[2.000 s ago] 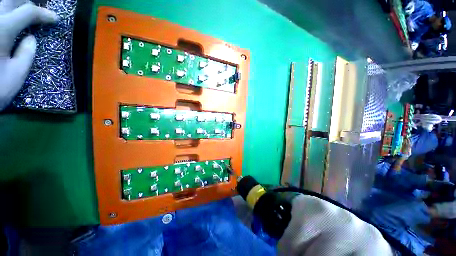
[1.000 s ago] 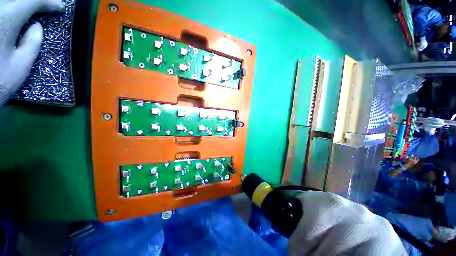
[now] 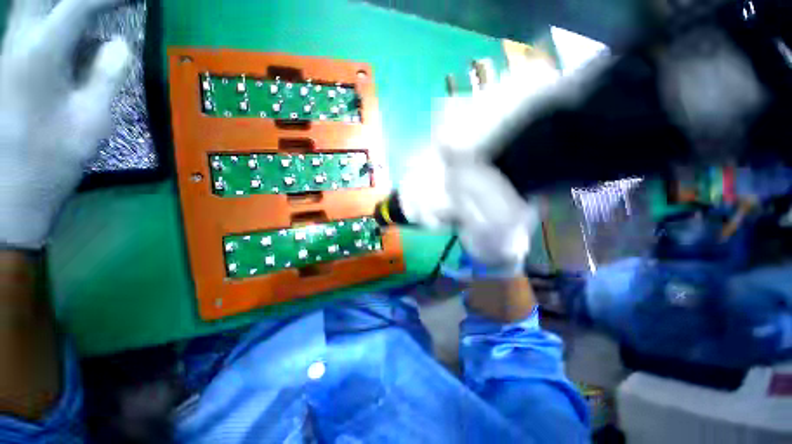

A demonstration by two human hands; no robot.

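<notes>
An orange-brown fixture point(image 3: 260, 204) lies on the green bench with three green circuit boards in its recesses: top point(image 3: 291, 100), middle point(image 3: 287, 172) and bottom point(image 3: 300, 246). My right hand point(image 3: 493, 217), in a white glove, is shut on the electric screwdriver point(image 3: 391, 209). Only its yellow ring and dark nose show, by the right end of the bottom board; blur hides whether the bit touches. My left hand point(image 3: 48, 130), gloved, is over the screw tray point(image 3: 130, 130), thumb and forefinger apart, with no screw visible between them.
A large blurred white and black shape point(image 3: 599, 113) covers the upper right; I cannot tell what it is. Behind it are parts of the silvery finned stock point(image 3: 603, 204). A person in blue point(image 3: 660, 295) is at the right. A pale box-like object point(image 3: 686, 412) is at the lower right.
The view has shifted, so the fixture looks smaller and more of my forearms shows. A blurred white and black shape has come in at the upper right, over the stock. My right hand still holds the screwdriver.
</notes>
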